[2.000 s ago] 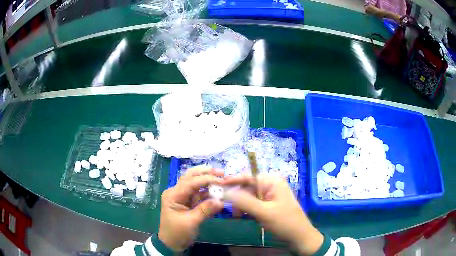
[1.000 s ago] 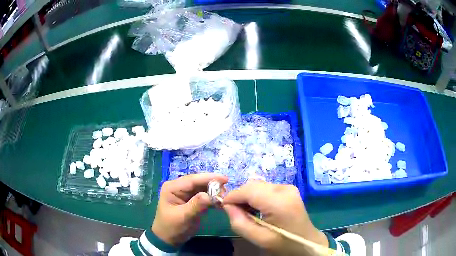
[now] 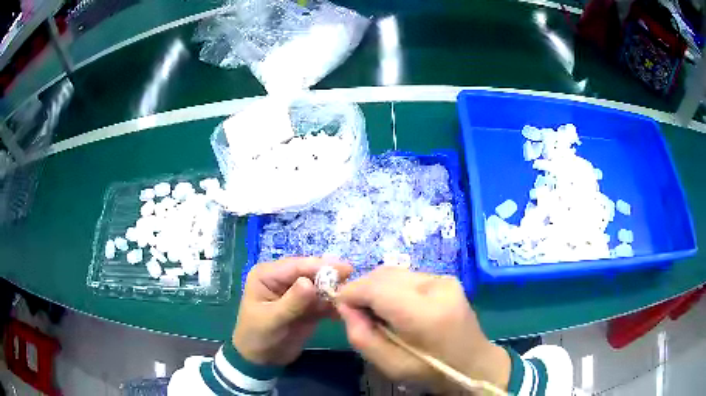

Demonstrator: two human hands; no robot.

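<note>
My left hand (image 3: pixel 275 309) holds a small clear housing (image 3: pixel 327 281) with white in it between thumb and fingertips, low in the middle of the view. My right hand (image 3: pixel 422 321) grips a long thin tan stick (image 3: pixel 433 362). Its front end is at the housing, partly hidden by my right fingers; its other end runs back below my right hand. Behind the hands, a blue shallow crate (image 3: pixel 467 232) is full of clear housings (image 3: pixel 371 213).
A clear tub (image 3: pixel 359 147) with an open bag of small white inserts (image 3: pixel 290 174) stands behind the crate. A crumpled bag (image 3: pixel 302 54) lies further back. A clear tray (image 3: pixel 116 290) of white assemblies is left. A large blue bin (image 3: pixel 495 158) with white covers (image 3: pixel 569 213) is right.
The stick has swung from upright to pointing at the housing since the earliest frame, and the hands stay together. The view has tilted down, so the bench items appear higher.
</note>
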